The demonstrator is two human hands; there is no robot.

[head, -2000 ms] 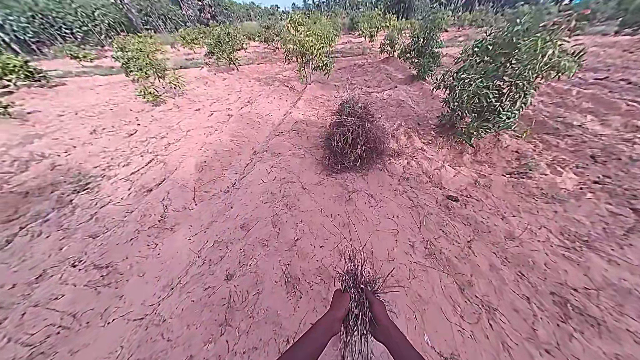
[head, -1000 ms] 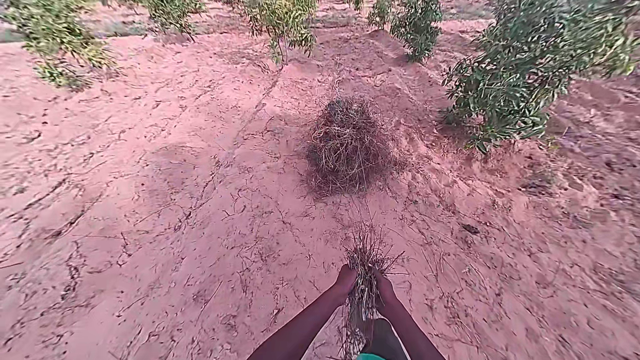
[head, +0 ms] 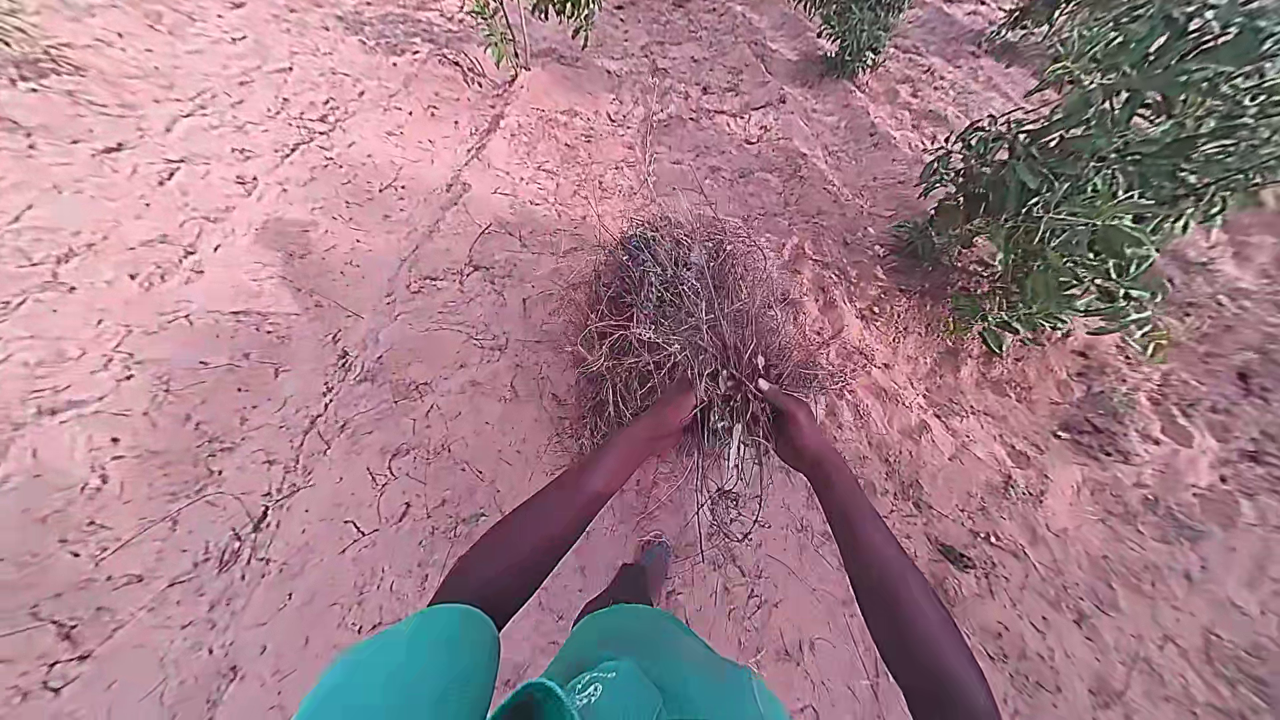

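A heap of dry twigs and stems [head: 660, 310] lies on the reddish soil ahead of me. My left hand [head: 672, 415] and my right hand [head: 795, 425] are at its near edge, on either side of a bundle of dry stems [head: 735, 450]. Both hands press the bundle between them, its loose ends hanging toward me. The upper part of the bundle overlaps the heap, so where one ends and the other begins cannot be told. Most of my left fingers are hidden by stems.
A leafy green shrub [head: 1060, 210] stands to the right of the heap. Smaller shrubs [head: 855, 35] are farther ahead. Thin twigs lie scattered over the sandy soil [head: 300, 400]. My foot [head: 653, 560] is on the ground just below the bundle.
My hands, with the bundle between them, have come up to the heap; earlier they were short of it. The view has tilted down and moved nearer the heap.
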